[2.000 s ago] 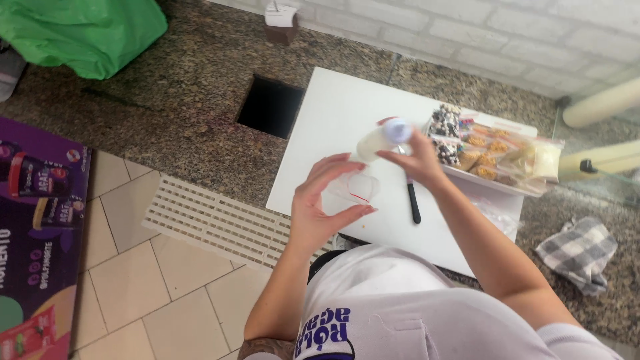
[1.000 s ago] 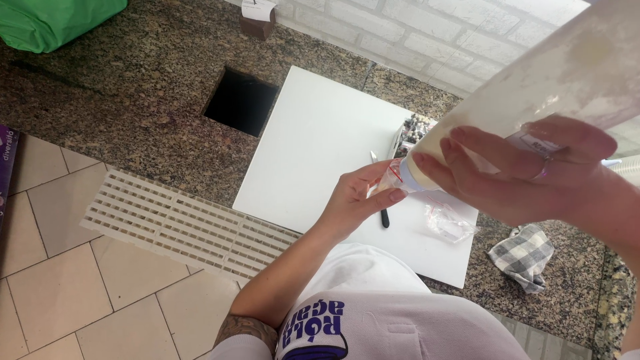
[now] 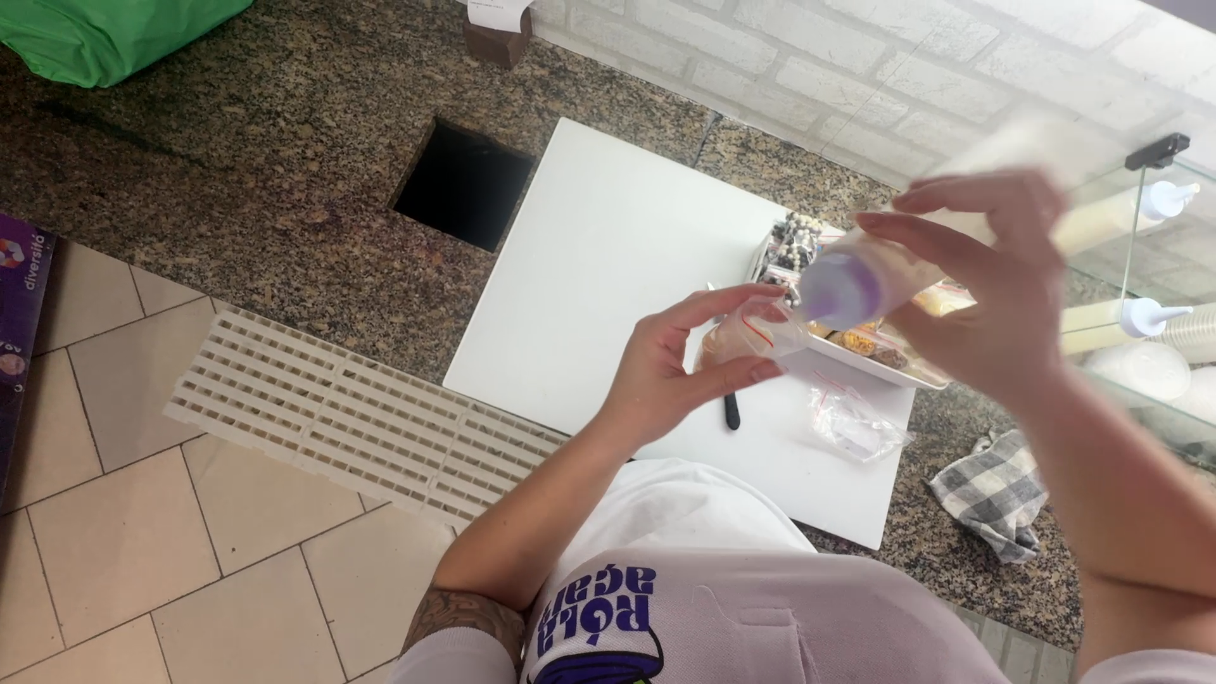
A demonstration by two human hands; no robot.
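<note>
My left hand holds a small clear zip bag with a red line at its mouth, over a white cutting board. In my right hand is a squeeze bottle, tilted with its pale lilac cap down at the mouth of the bag. The tip is blurred, so I cannot tell whether anything flows. Below my left hand the black handle of a knife lies on the board. Behind the bottle, a white tray of filled small bags is partly hidden.
Loose clear plastic bags lie on the board's right part. A checkered cloth rests on the granite counter, which has a square opening. More squeeze bottles stand out behind glass at the right; a green bag is at upper left.
Two seconds ago the bottle was beside the open bag; one second ago it was tipped into the bag's mouth, nearer the camera. Now it has moved back a little, still tilted.
</note>
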